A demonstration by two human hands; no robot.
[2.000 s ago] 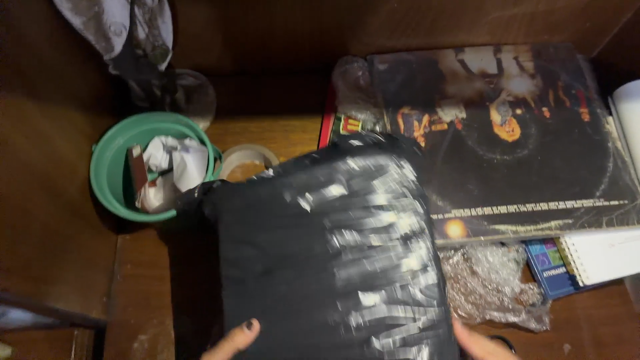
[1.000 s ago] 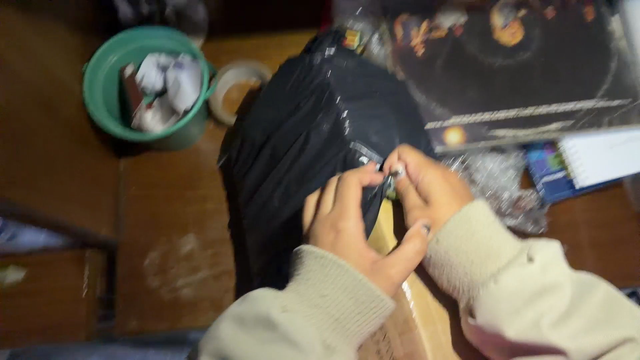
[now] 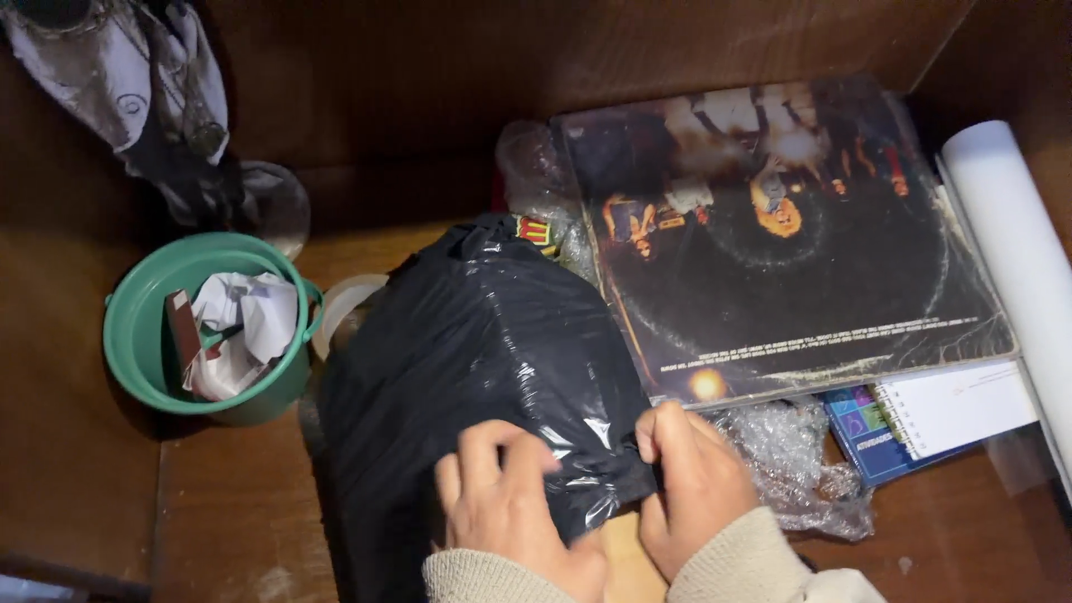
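Observation:
A black plastic bag (image 3: 469,360) with glossy creases bulges over the middle of the wooden surface. My right hand (image 3: 691,477) pinches the bag's gathered edge between thumb and fingers at its lower right. Just to the left, my left hand (image 3: 511,502) lies over the bag with bent fingers, slightly blurred; whether it grips any plastic I cannot tell. Between the hands, below the bag's edge, a strip of tan cardboard (image 3: 624,557) shows. The lower part of the bag is cut off by the frame.
A green bucket (image 3: 126,368) with crumpled paper stands left, beside a roll of clear tape (image 3: 339,306). A worn record sleeve (image 3: 804,293) lies right, near bubble wrap (image 3: 779,452), a spiral notebook (image 3: 963,406) and a white roll (image 3: 1013,251). Wooden walls rise behind and left.
Two seconds ago the bag lay flatter, with my fingertips at its lower sides. Both hands have since come onto its edge, and cardboard shows below. Since one second ago, my hands have drawn farther apart.

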